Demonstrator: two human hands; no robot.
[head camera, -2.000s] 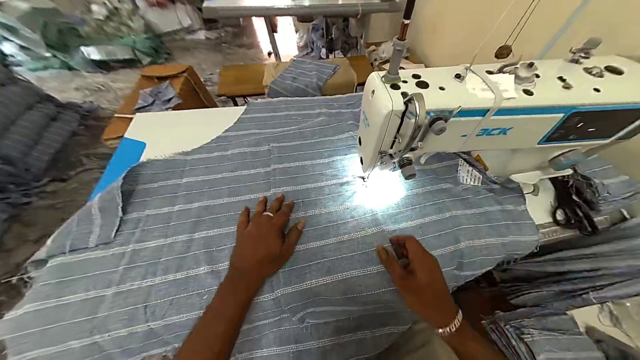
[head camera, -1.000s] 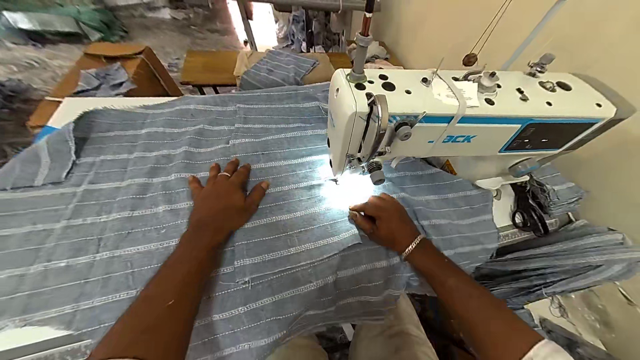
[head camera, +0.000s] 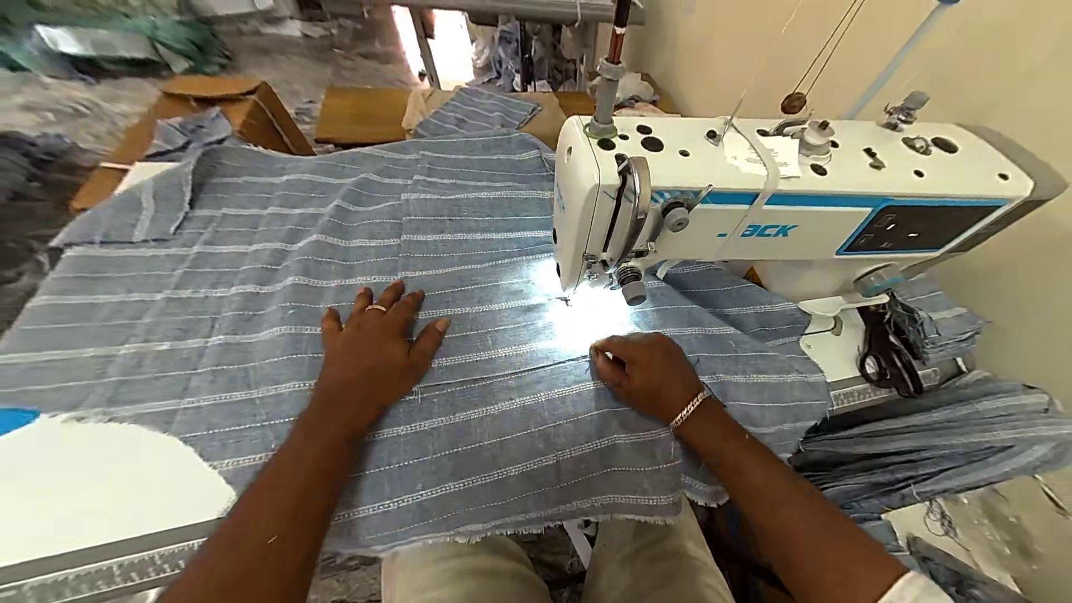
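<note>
A blue-grey striped fabric (head camera: 276, 276) with white stitched lines and frayed edges lies spread over the sewing table. My left hand (head camera: 377, 343) rests flat on it, left of the needle area, fingers spread, a ring on one finger. My right hand (head camera: 645, 373), with a bracelet at the wrist, pinches the fabric between thumb and fingers just below the lit needle area. The white industrial sewing machine (head camera: 712, 193), a Jack, stands at the right; its lamp glare hides much of the presser foot. A fold or seam line runs between the hands.
Black scissors (head camera: 879, 352) and loose threads lie right of the machine. Stacked striped fabric (head camera: 946, 435) is at the lower right. A cardboard box (head camera: 251, 109) with a scrap stands at the back left, beside a wooden bench (head camera: 360, 115). The white tabletop (head camera: 100, 486) shows at the lower left.
My right hand has come nearer the needle area and closed on the fabric. The fabric has shifted, and white tabletop now shows at the lower left. The view has moved.
</note>
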